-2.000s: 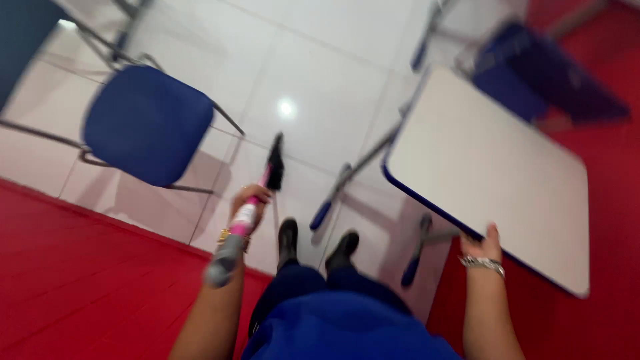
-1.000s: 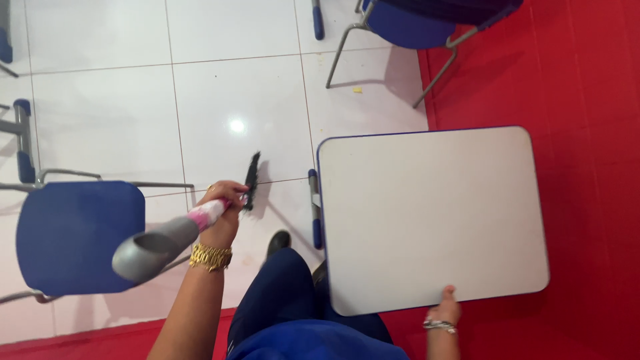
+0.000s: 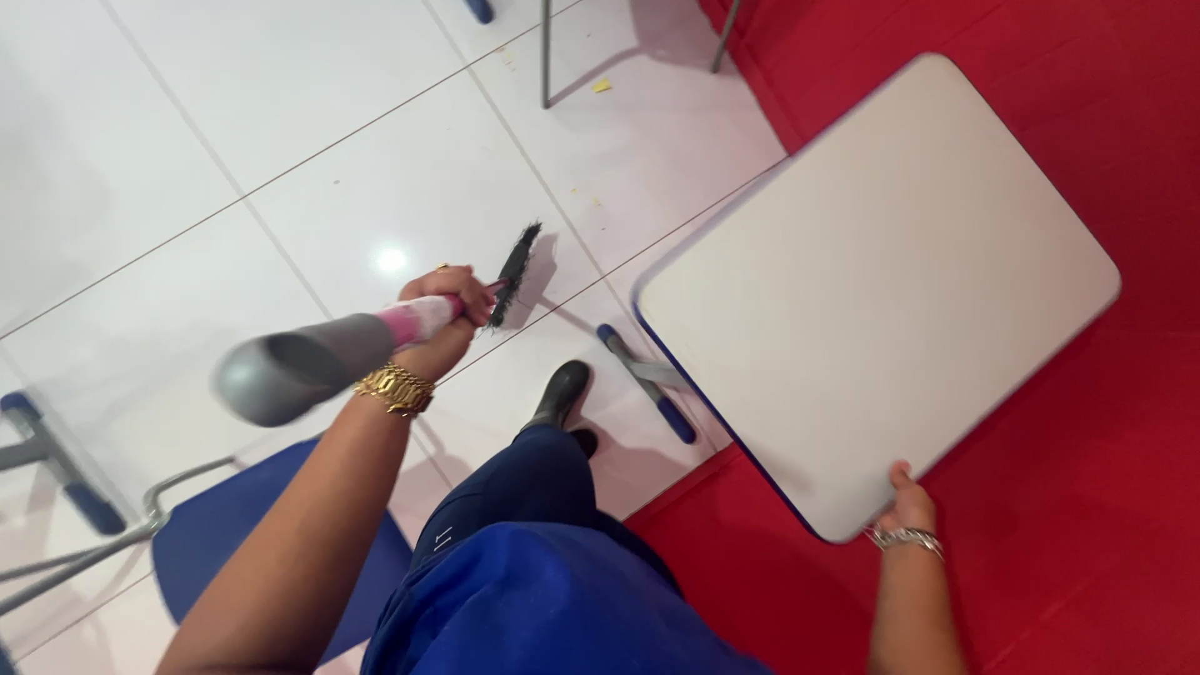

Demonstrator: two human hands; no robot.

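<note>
My left hand (image 3: 448,309) is closed around the pink and white handle of a broom (image 3: 352,342). The handle's grey end rises toward the camera, and its dark bristled head (image 3: 516,277) is low over the white tiles, beyond my hand. My right hand (image 3: 907,506) grips the near corner of a desk (image 3: 881,291) with a pale top and blue edging. My thumb lies on the top; the other fingers are hidden beneath it. One foot of the desk (image 3: 647,384), grey with blue caps, shows at its left.
A blue chair (image 3: 375,553) with grey metal legs stands at lower left, beside another furniture foot (image 3: 61,464). Thin chair legs (image 3: 546,56) show at the top. Yellow scraps (image 3: 601,85) lie on the tiles. Red flooring (image 3: 1078,450) borders them at right. My dark boot (image 3: 565,389) is between broom and desk.
The view has shifted and turned. The desk has come away from the blue seat that was beside it two seconds ago. My left hand still holds the broom and my right hand the desk.
</note>
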